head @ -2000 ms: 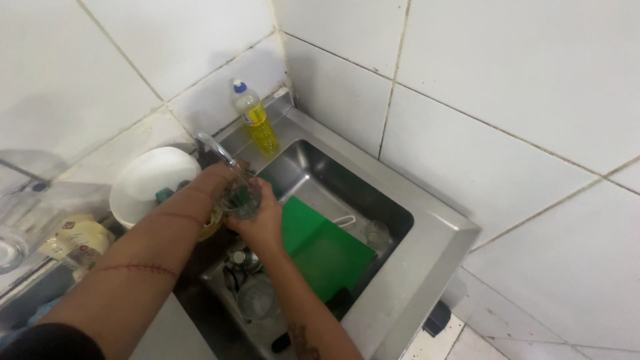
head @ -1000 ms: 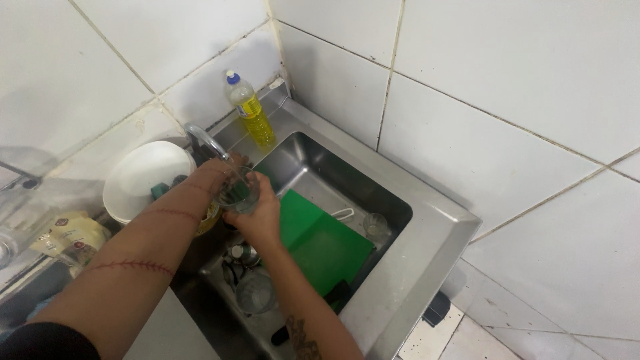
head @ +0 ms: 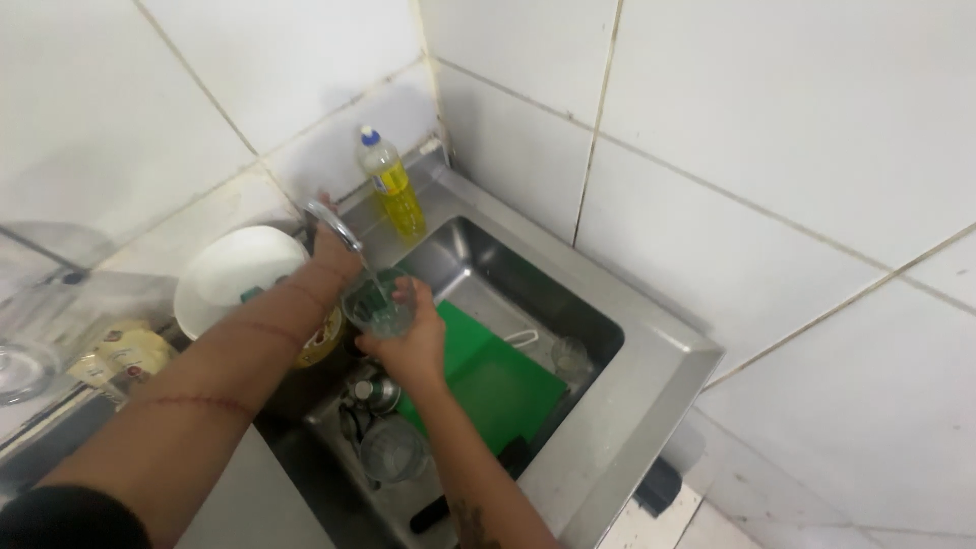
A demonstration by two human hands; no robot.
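My right hand [head: 412, 328] grips a clear drinking glass [head: 380, 303] over the sink, under the chrome faucet [head: 334, 225]. A thin stream of water runs from the spout into the glass. My left hand [head: 329, 217] reaches up behind the faucet; its fingers are mostly hidden, so what it touches is unclear. Below, a green cutting board [head: 496, 381] lies in the steel sink [head: 526, 293]. Another clear glass vessel [head: 393, 450] and a small metal item [head: 377, 390] sit at its left, and a clear glass [head: 569, 357] is at its right.
A bottle of yellow dish soap [head: 396, 194] stands at the sink's back corner. White bowls or plates [head: 236, 274] are left of the faucet. A yellow package [head: 130, 352] lies farther left. Black handles [head: 431, 515] show in the sink. Tiled walls [head: 686, 152] enclose the corner.
My left hand has moved from beside the glass up behind the faucet. Water now plainly runs into the glass, still held in my right hand.
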